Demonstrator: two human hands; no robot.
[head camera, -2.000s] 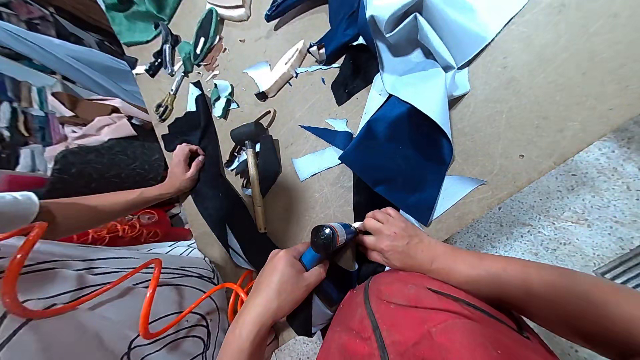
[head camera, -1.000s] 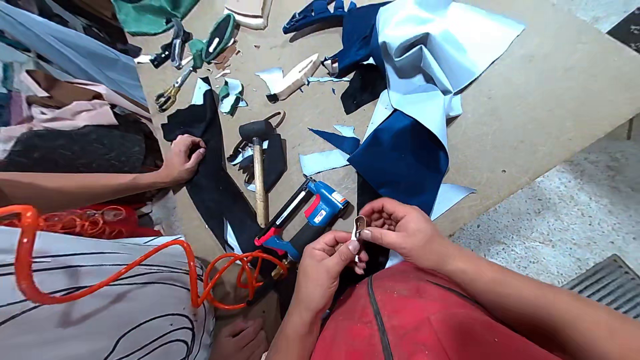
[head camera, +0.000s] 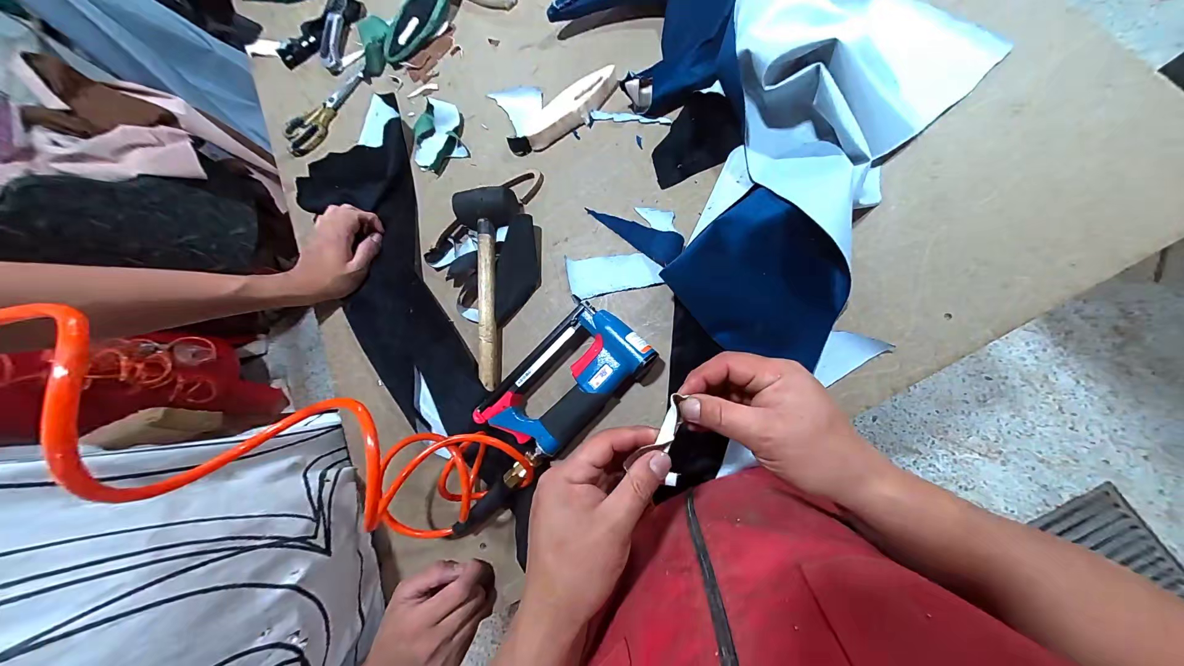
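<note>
Between my two hands is a small white and brown strip, perhaps of leather or fabric. My left hand pinches its lower end with thumb and fingers. The upper end is held between the thumb and fingertips of my right hand. Just left of my hands a blue pneumatic stapler lies on the table, joined to an orange coiled hose. Beyond it rests a hammer with a black head and wooden handle. Dark blue material lies past my right hand.
A co-worker's hand rests on black material at the left; their other hand is near the bottom. Scissors, a pale wooden shoe-shaped piece, scraps and white-backed sheet material lie on the tabletop.
The stapler, in my left hand two seconds ago, now lies on the table. Both my hands hold the small strip, which looks more drawn out than one second ago.
</note>
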